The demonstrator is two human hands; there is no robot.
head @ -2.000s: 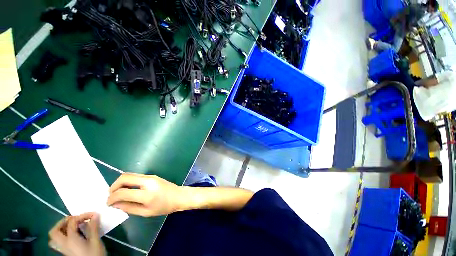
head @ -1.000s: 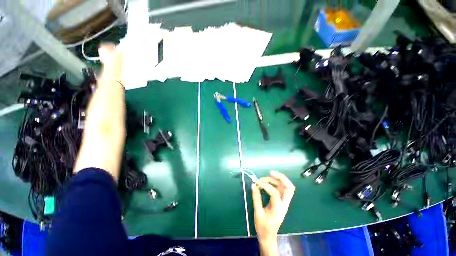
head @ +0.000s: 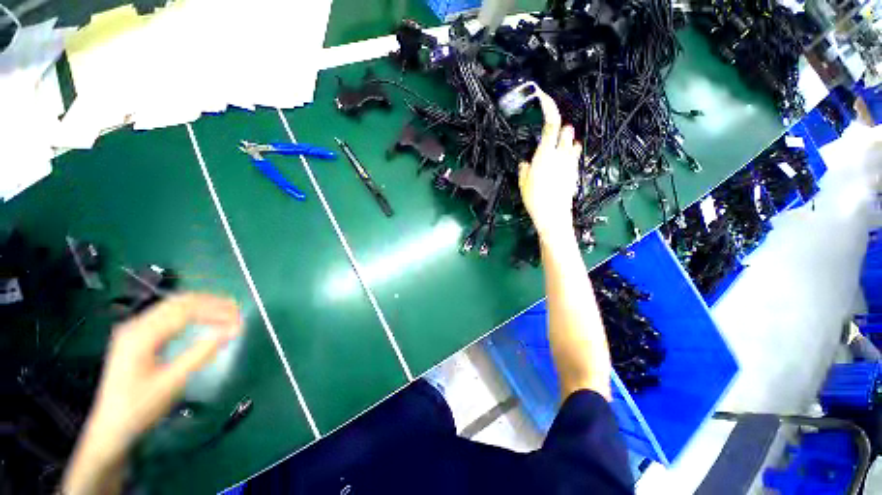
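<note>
My left hand (head: 164,363) is blurred at the lower left, above the bench, with thumb and fingers apart and nothing visible in it. My right hand (head: 553,179) reaches over the front of the large heap of black cable assemblies (head: 619,106). Its index finger points away from me, the thumb apart from it. A small pale, clear-looking curled film piece (head: 519,98) shows at the index fingertip; whether it is held or only touching cannot be told. Small silver-tipped plugs (head: 474,242) lie at the heap's near edge.
Blue-handled cutters (head: 280,162) and a black pen-like tool (head: 365,178) lie on the green mat. White sheets (head: 213,63) cover the far left. Black parts (head: 87,263) lie left. A blue bin (head: 687,334) stands below the bench edge at right.
The view has turned right. My left hand has come back from the white sheets to the near left. My right hand has moved from the bare mat to the right-hand cable heap.
</note>
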